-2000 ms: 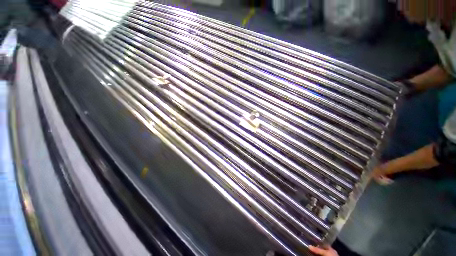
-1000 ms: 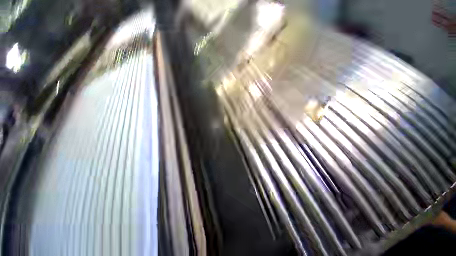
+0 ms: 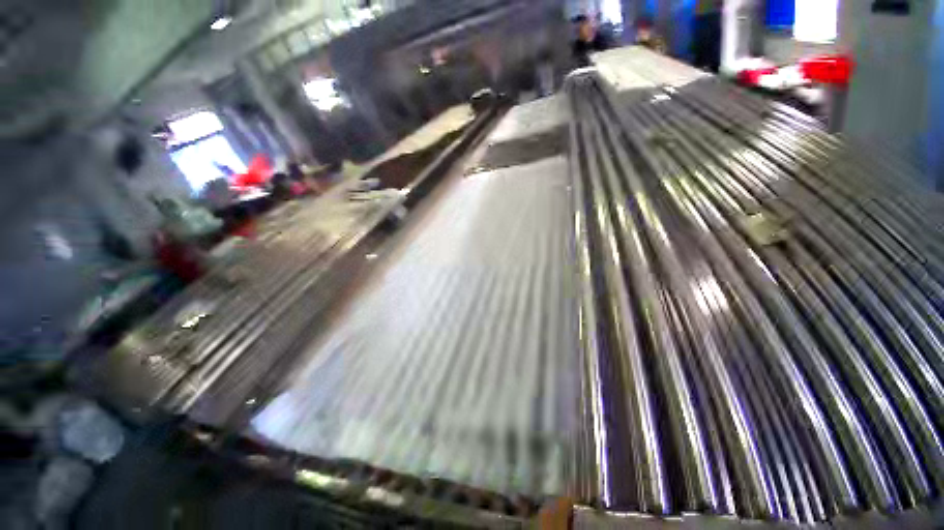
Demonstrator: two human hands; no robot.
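Observation:
A rack of bare shiny metal tubes (image 3: 714, 399) fills the right side, its near end bar along the bottom edge. A white ribbed fabric panel (image 3: 445, 311) lies lengthwise over the rack beside it, to the left. Its near end is close to that rack's end bar (image 3: 342, 484). A small pale scrap (image 3: 761, 228) lies on the bare tubes. A small orange-brown patch shows at the bottom edge between the two racks; I cannot tell what it is. Neither of my hands can be made out. The picture is blurred.
Another tube rack (image 3: 238, 326) stands to the left, with brown fabric (image 3: 414, 164) towards its far end. Pale fabric (image 3: 647, 67) covers the bare rack's far end. Red bags (image 3: 826, 69) lie at the far right. People stand far back.
The view has swung up and left, bringing the far room and left rack into sight. The hand at the rack's end corner earlier is no longer recognisable. The white panel now shows centrally.

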